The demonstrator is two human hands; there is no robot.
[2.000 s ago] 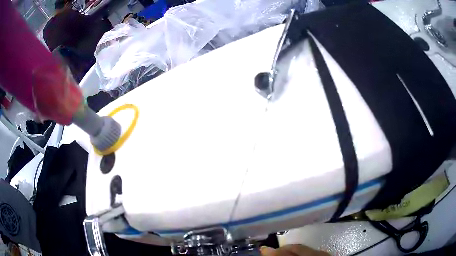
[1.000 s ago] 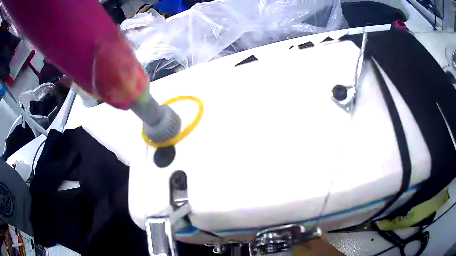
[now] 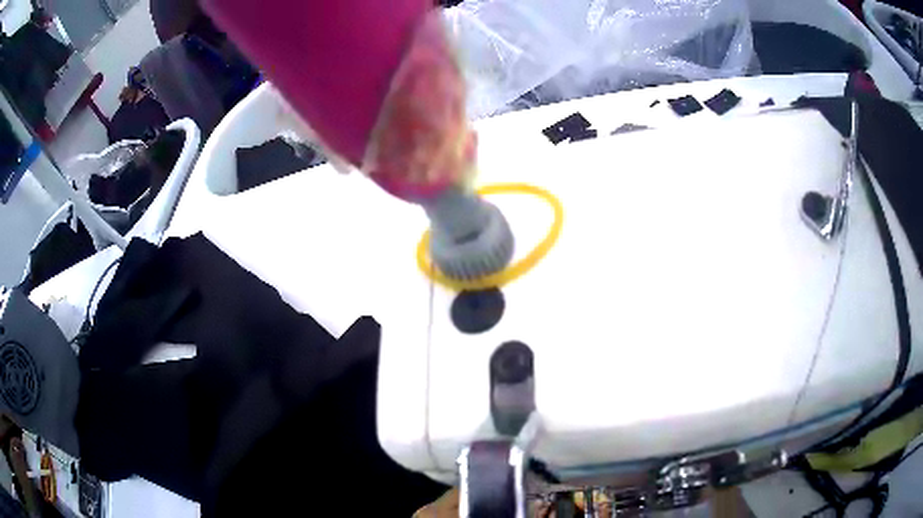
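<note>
The white sewing machine head point(image 3: 648, 304) fills the middle and right. Black cloth point(image 3: 233, 395) lies bunched on the table to its left and runs down to the bottom edge. A small skin-coloured patch, seemingly my left hand point(image 3: 437, 504), shows at the bottom edge between cloth and metal guard point(image 3: 492, 481). Another patch, seemingly my right hand point(image 3: 727, 503), shows below the machine's front metal parts point(image 3: 698, 476). Both are cut off, with fingers hidden. The needle area is mostly hidden.
A blurred pink cone point(image 3: 334, 81) stands over a grey ribbed knob with a yellow ring point(image 3: 547, 238). Black scraps point(image 3: 570, 127) and clear plastic point(image 3: 617, 46) lie behind. Black shears point(image 3: 860, 498) and a yellow strip point(image 3: 875, 447) are at lower right. A grey vented box point(image 3: 25, 374) is at left.
The view has swung left, so the machine head appears further right and more black cloth shows. The left skin-coloured patch has come into view; the right patch appears further right.
</note>
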